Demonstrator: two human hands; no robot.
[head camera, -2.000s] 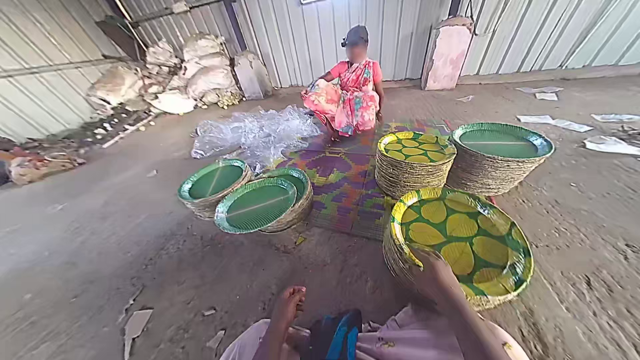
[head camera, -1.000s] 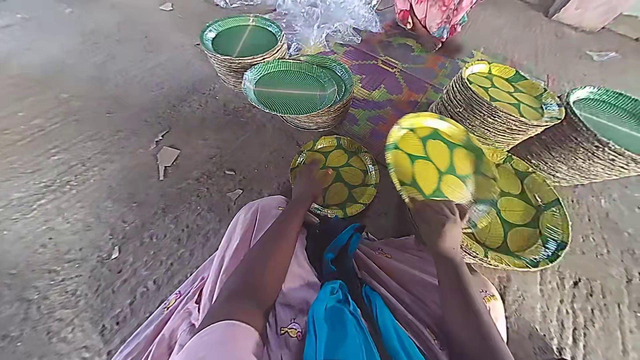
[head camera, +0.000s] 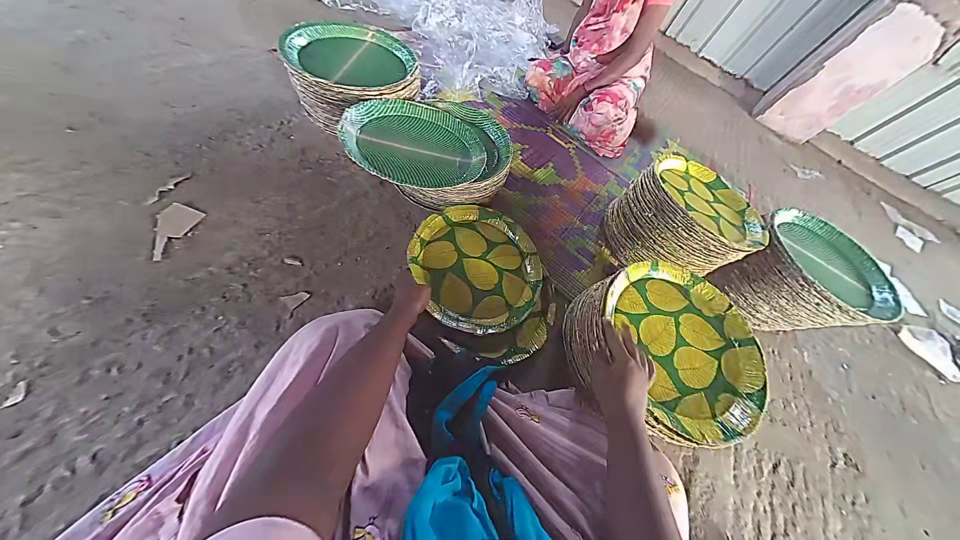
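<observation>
My left hand grips the left rim of a round disposable plate printed with yellow leaves on green. That plate is raised over another leaf-print plate, which shows only partly below it. My right hand rests with spread fingers on the near left rim of a tall stack of leaf-print plates; whether it grips a plate cannot be told. Behind that stack stands a second leaf-print stack, and to its right a leaning stack of green plates.
Two more stacks of green plates stand at the upper left. A patterned woven mat runs between the stacks. Beyond it, a person sits beside crumpled clear plastic. Paper scraps lie on the floor.
A plate that my right hand held raised a second ago is no longer in it; that hand is now at the near stack. My left hand now holds a plate up. The view has shifted.
</observation>
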